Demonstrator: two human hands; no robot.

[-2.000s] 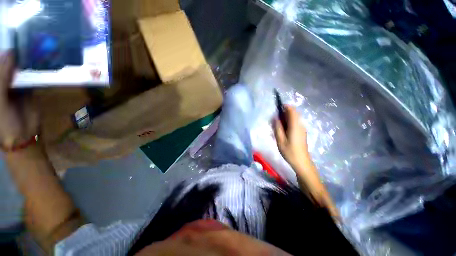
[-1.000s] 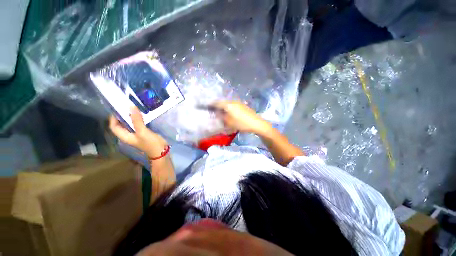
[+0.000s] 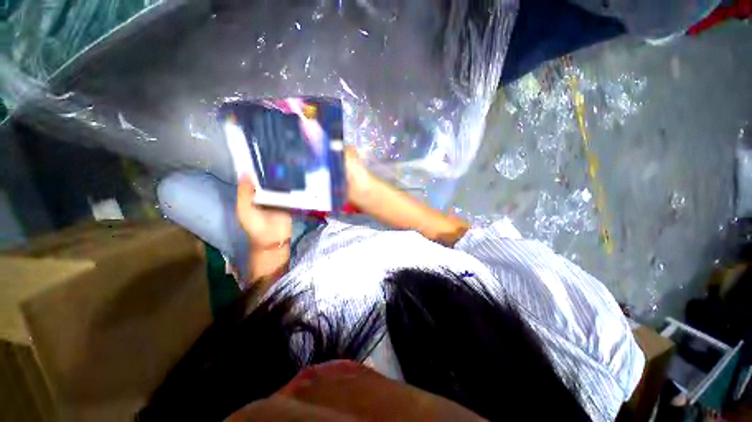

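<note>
A retail box (image 3: 284, 157) with a white-edged face, a dark keypad picture and a dark blue side is held over my lap, face up. My left hand (image 3: 262, 221) grips its lower left edge. My right hand (image 3: 359, 177) is at its right side, touching or just behind it; its fingers are mostly hidden and blurred. The cutter is not visible now. The clear waste bag (image 3: 396, 49) hangs open beyond the box, with shiny film scraps in it.
The green-topped bench (image 3: 91, 21) is at the upper left. A brown shipping carton (image 3: 124, 305) stands at the lower left. Film scraps (image 3: 569, 218) lie on the grey floor around a yellow line (image 3: 587, 140). Another carton (image 3: 651, 363) and a metal-edged frame (image 3: 705, 363) are at the lower right.
My left hand has brought the box from over the carton to over my lap and turned it. My right hand has moved to the box's right side. The view has swung right.
</note>
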